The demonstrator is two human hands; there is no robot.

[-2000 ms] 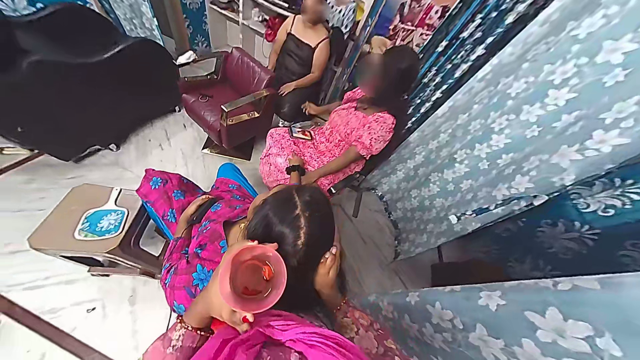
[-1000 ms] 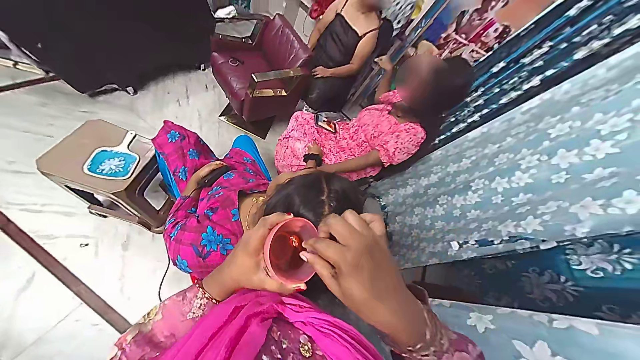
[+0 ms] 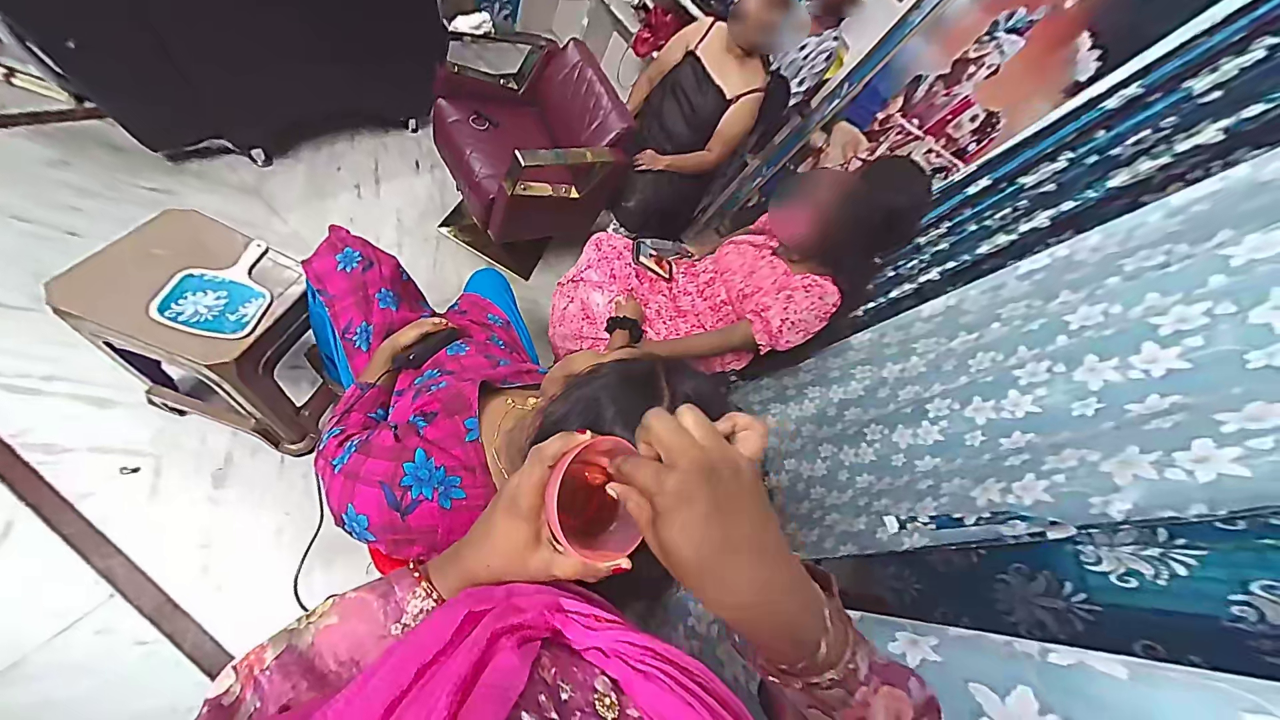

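Note:
A pink plastic cup (image 3: 597,541) is held by my left hand (image 3: 515,525), its fingers around the side. Dark reddish liquid shows inside, with a small red thing near the rim. Bent over the right side of the cup, my right hand (image 3: 705,490) has its thumb and forefinger at the opening; whether they pinch anything is hidden. Just beyond and beneath both hands is the dark, parted hair (image 3: 610,395) of a seated person in a magenta outfit with blue flowers (image 3: 425,475).
A brown plastic stool (image 3: 130,260) with a blue and white hand mirror or paddle (image 3: 215,300) stands at the left. Beyond are a maroon salon chair (image 3: 530,115) and two seated people, one with a phone (image 3: 654,262). Floral curtains (image 3: 1080,370) hang at the right.
Two seconds ago my right hand lay on the person's hair; now it is at the cup's opening. The cup stays in my left hand. The view has shifted.

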